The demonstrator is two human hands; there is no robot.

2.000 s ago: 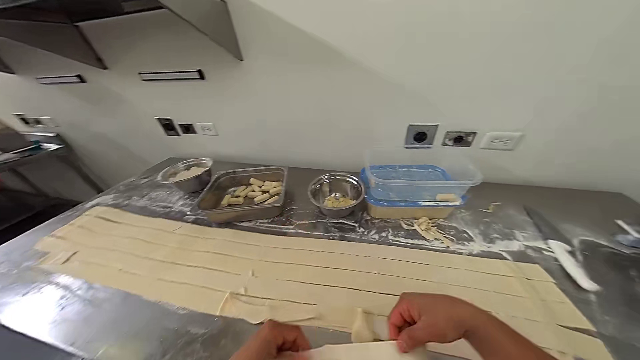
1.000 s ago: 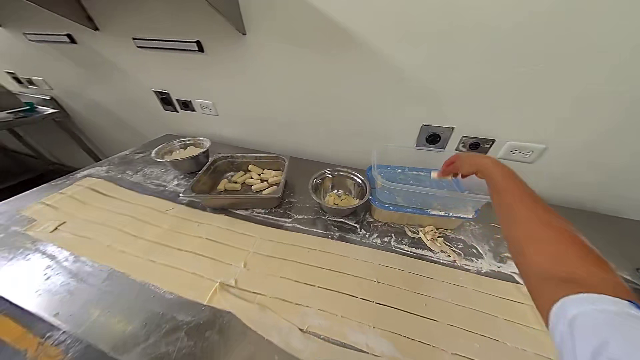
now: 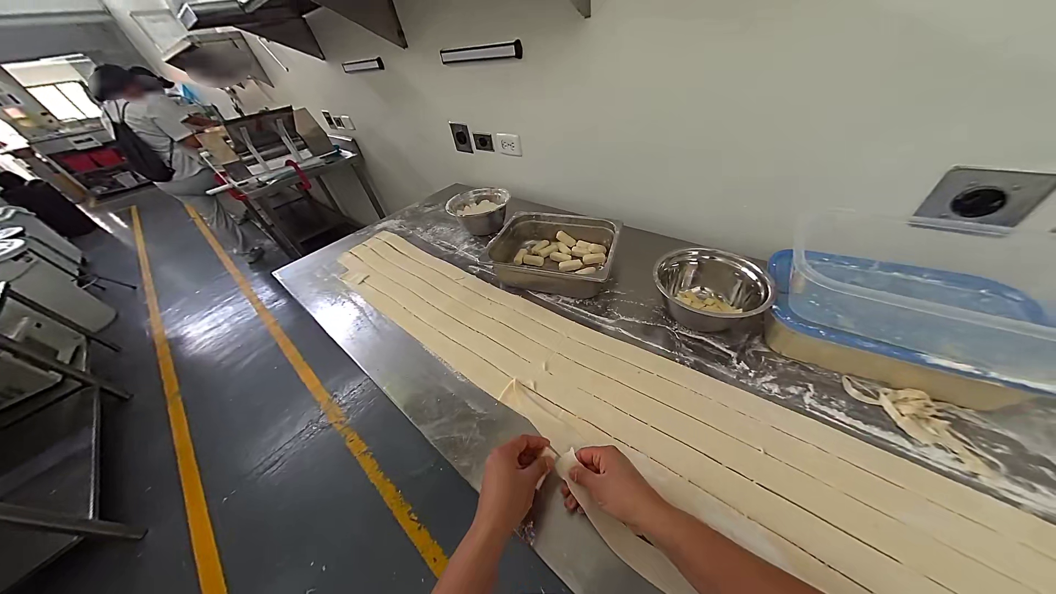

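Note:
A long sheet of dough (image 3: 627,388), cut lengthwise into strips, lies on the floured steel table. At its near edge my right hand (image 3: 610,487) pinches the end of a lifted dough strip (image 3: 606,524) between thumb and fingers. My left hand (image 3: 516,483) is just left of it, fingertips closed on a small pale piece, whose kind I cannot tell. Behind the sheet stand a steel pan (image 3: 549,276) with short pale sticks, a steel bowl (image 3: 714,289) with yellowish pieces, and another steel bowl (image 3: 478,210) with pale contents.
Clear plastic container (image 3: 924,289) stands on a blue-lidded tub (image 3: 891,355) at the right. Dough scraps (image 3: 920,417) lie before it. Beyond the table's left edge, yellow lines (image 3: 318,396) cross the floor. A person (image 3: 165,132) stands at a machine (image 3: 272,148) in the back left.
My right hand has come back from the clear plastic container to the dough's near edge. My left hand is in view again, beside it. The view has turned left.

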